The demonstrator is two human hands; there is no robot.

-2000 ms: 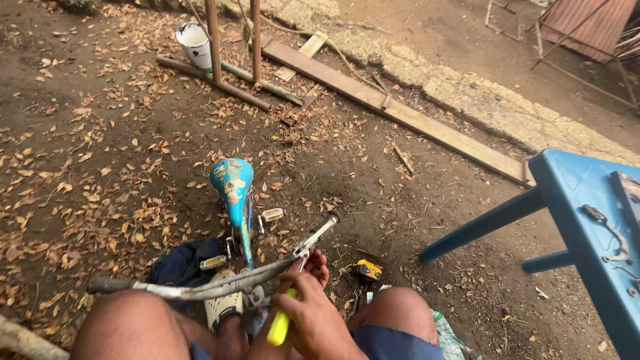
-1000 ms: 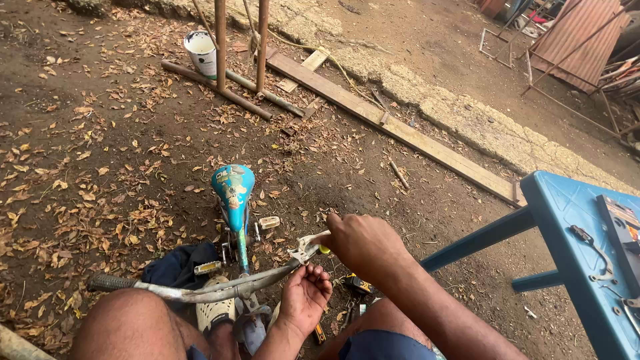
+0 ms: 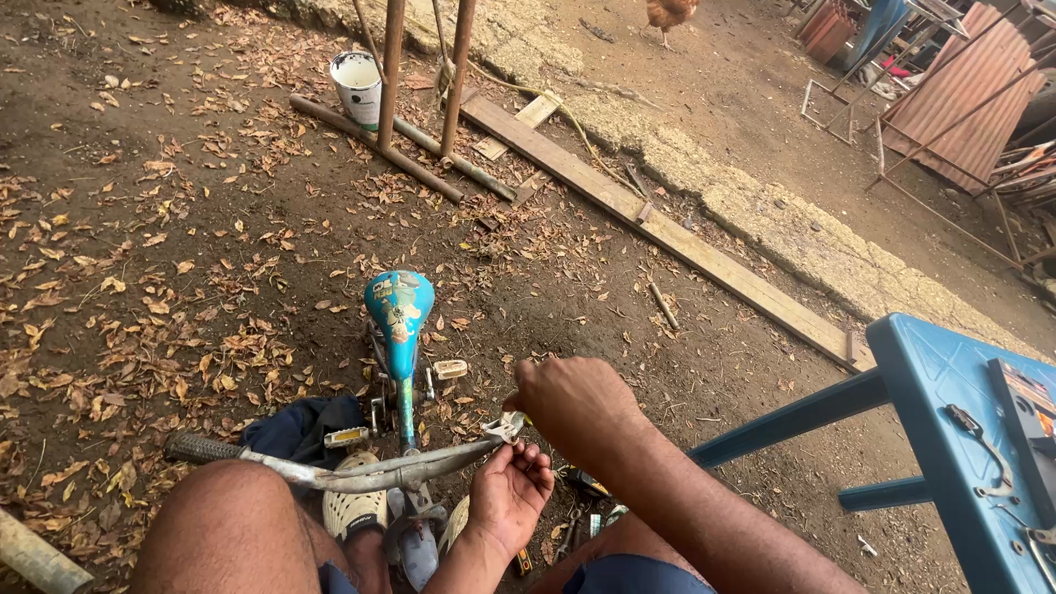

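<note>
A small bicycle stands between my knees, its worn silver handlebar point(image 3: 371, 470) crossing in front of me and its blue saddle point(image 3: 399, 301) beyond. At the handlebar's right end sits a metal brake lever bracket point(image 3: 505, 426). My left hand point(image 3: 511, 491) is palm up just below that bracket, fingers curled, fingertips near it; whether they grip a part cannot be told. My right hand point(image 3: 569, 400) is closed over the right side of the bracket, back of the hand up. A bit of yellow-green shows beside its fingers, but what it holds is mostly hidden.
On the right stands a blue plastic table point(image 3: 916, 371) with a brake lever point(image 3: 986, 445) and other parts. Tools lie on the ground by my right leg. A long wooden plank point(image 3: 676, 239), metal pipes, a white bucket point(image 3: 357, 91) and a chicken point(image 3: 670, 12) are farther off.
Two seconds ago a yellow-green handled tool showed in a hand at the bar; now it is mostly hidden. My right hand has come over the bracket. The chicken has come into view.
</note>
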